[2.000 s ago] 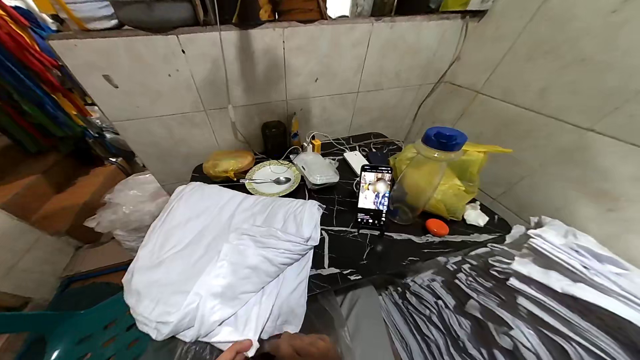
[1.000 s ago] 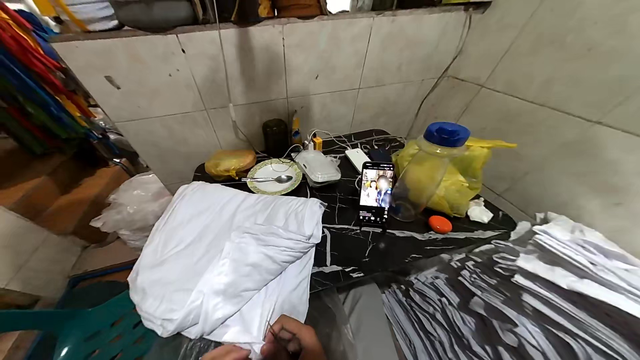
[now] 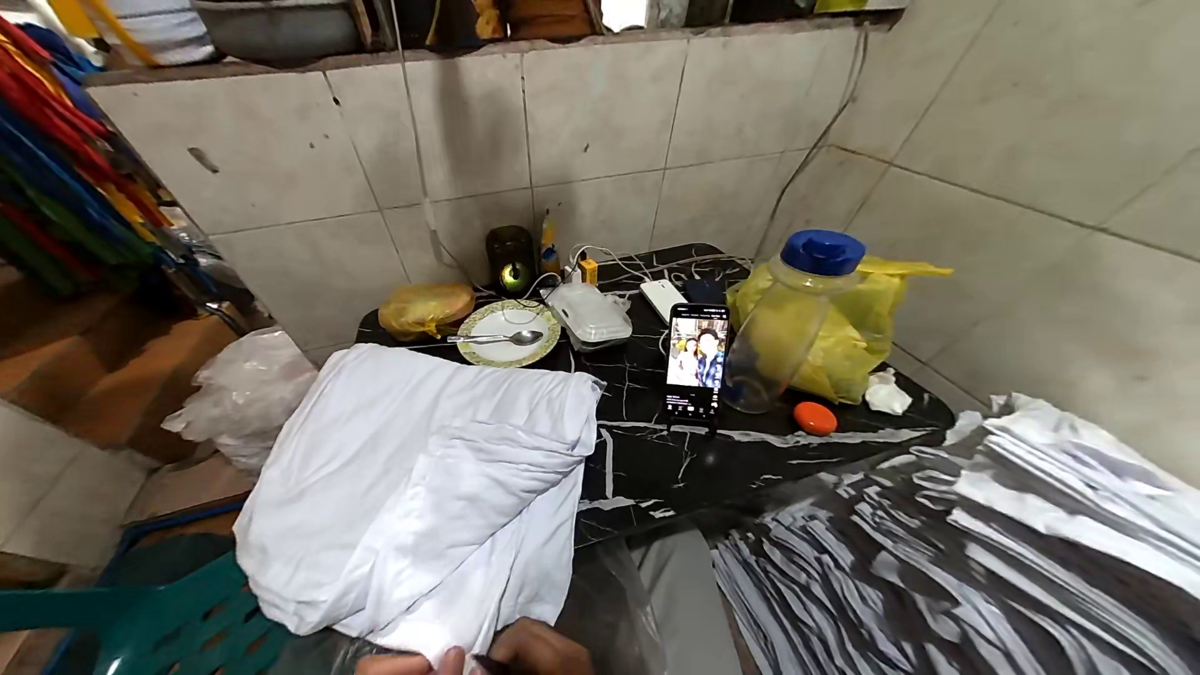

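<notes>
A pile of white cloth (image 3: 412, 487) lies over the near left part of a black marble-patterned table (image 3: 647, 469) and hangs over its edge. At the bottom of the head view, my left hand (image 3: 403, 664) pinches the lower edge of this cloth. My right hand (image 3: 539, 649) is close beside it on the right, fingers curled at the same cloth edge; a small dark thing shows between the hands, too unclear to name. Both hands are partly cut off by the frame. To the right lie many stacked grey and white cloth pieces (image 3: 844, 562) under or beside clear plastic.
On the table are a lit smartphone on a stand (image 3: 696, 361), a plastic jar with blue lid (image 3: 778, 328), a yellow bag (image 3: 853, 337), an orange disc (image 3: 815, 418), a plate with a spoon (image 3: 506, 352) and a clear food box (image 3: 591, 314). A green plastic chair (image 3: 178, 614) stands left.
My right hand was raised over the cloth edge a second ago and is now lower, at the bottom of the view. The white cloth keeps its place on the table.
</notes>
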